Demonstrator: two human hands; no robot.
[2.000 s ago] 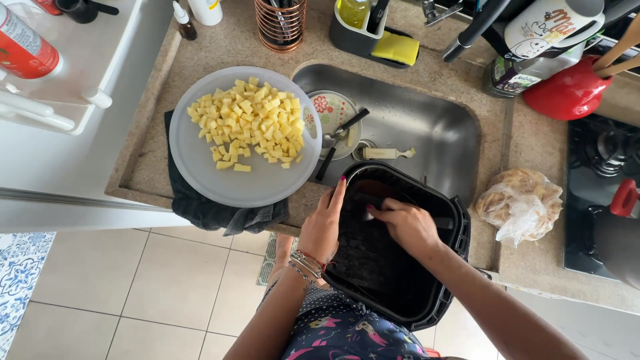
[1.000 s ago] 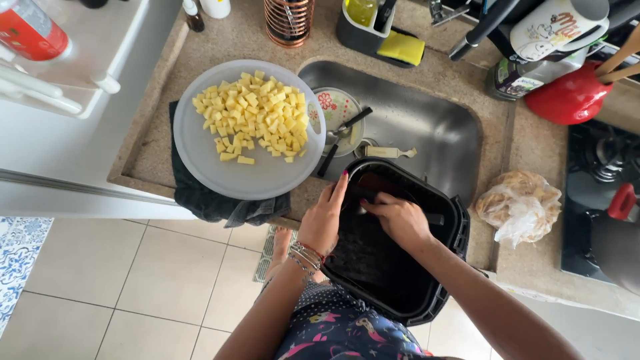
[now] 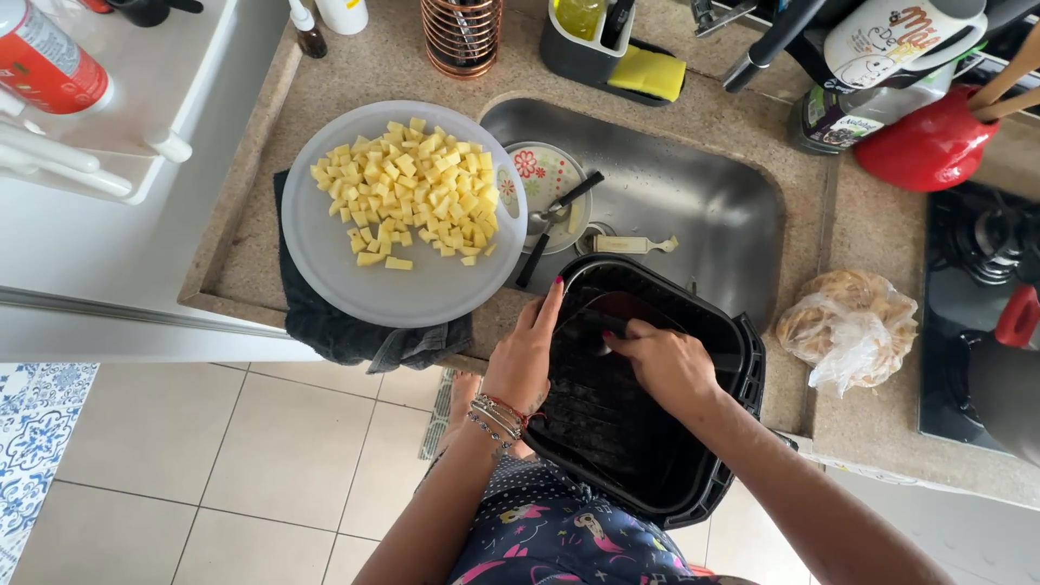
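A black air fryer basket [image 3: 634, 439] leans at the front edge of the sink, against my body. My left hand [image 3: 524, 353] grips its left rim, fingers pointing up along the wall. Inside the basket, my right hand [image 3: 670, 366] holds a spoon [image 3: 597, 337], whose rounded metal end shows near the thumb; the rest is mostly hidden. To the left, a round translucent cutting board [image 3: 349, 284] bears many pale yellow cubes [image 3: 414, 187], perhaps potato. A dark cloth [image 3: 333, 333] lies under the board and hangs over the counter edge.
The steel sink [image 3: 715, 195] holds a floral plate [image 3: 552, 171], dark-handled cutlery and a cream-handled peeler [image 3: 630, 244]. A plastic bag of food [image 3: 853, 325] sits right of it, beside the stove [image 3: 975, 390]. Behind stand a sponge [image 3: 650, 73], a copper wire holder [image 3: 461, 41] and a red pot [image 3: 926, 146].
My right hand has shifted slightly inside the basket, still with the spoon. My left hand keeps its hold on the rim, and the cubes on the board look the same.
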